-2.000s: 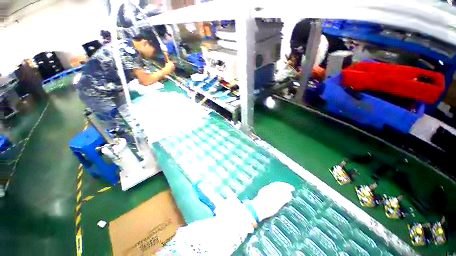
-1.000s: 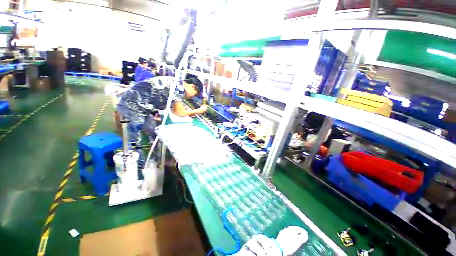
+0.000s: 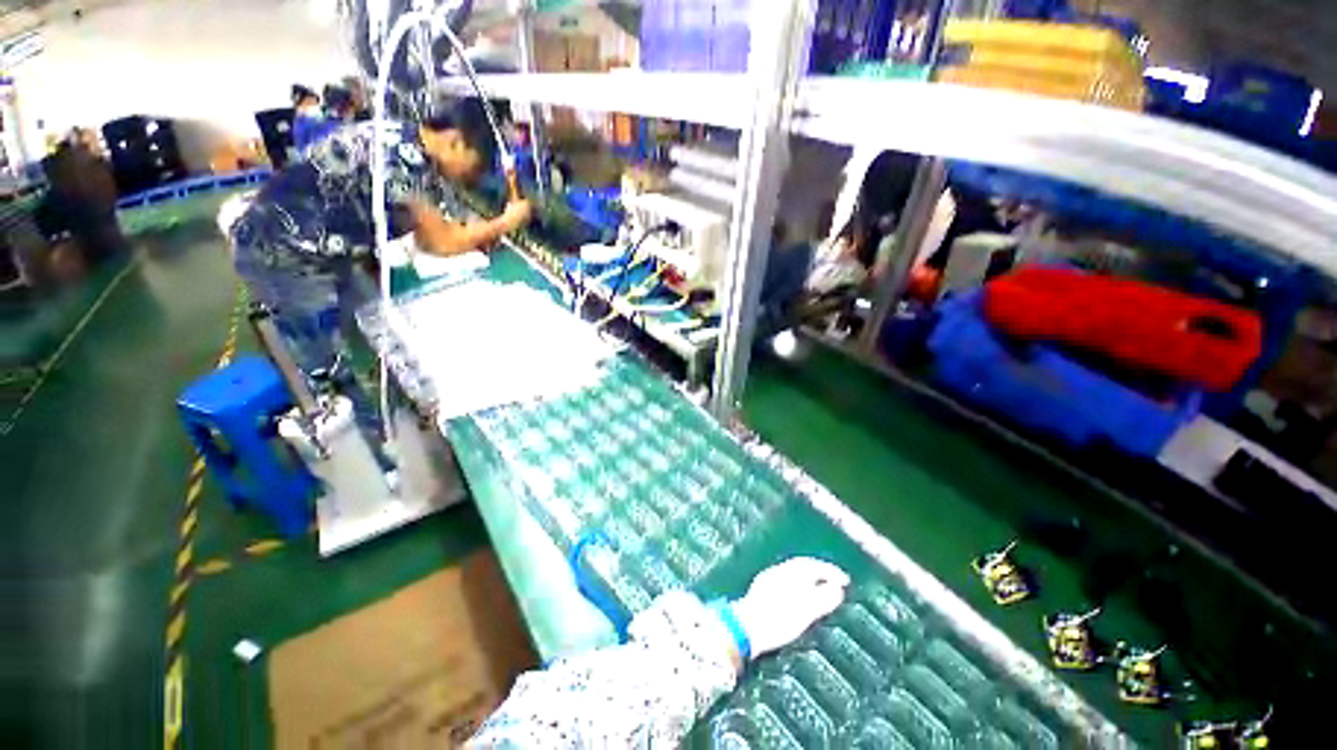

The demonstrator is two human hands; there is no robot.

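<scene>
My left hand point(image 3: 796, 598), in a white glove with a blue band at the wrist, rests at the upper edge of a clear tray with oval pockets point(image 3: 865, 681). Its fingers are bunched and point right; whether it grips anything cannot be told. A second clear tray point(image 3: 638, 476) lies farther along the green bench. A blue cord point(image 3: 594, 574) loops beside my sleeve. Small circuit boards with yellow parts point(image 3: 1070, 640) lie on the green belt to the right. My right hand is out of the picture.
A pale metal rail point(image 3: 880, 550) divides bench and belt. White sheets point(image 3: 506, 344) cover the far bench. A person point(image 3: 345, 220) leans over the bench's far end. A red tray point(image 3: 1122, 322) sits on a blue bin point(image 3: 1026, 388). A carton point(image 3: 411, 659) and a blue stool point(image 3: 242, 425) stand on the floor.
The view swung up and left, then back down towards the bench. My left hand stays near the tray's edge. The boards dropped nearly out of view, then show again.
</scene>
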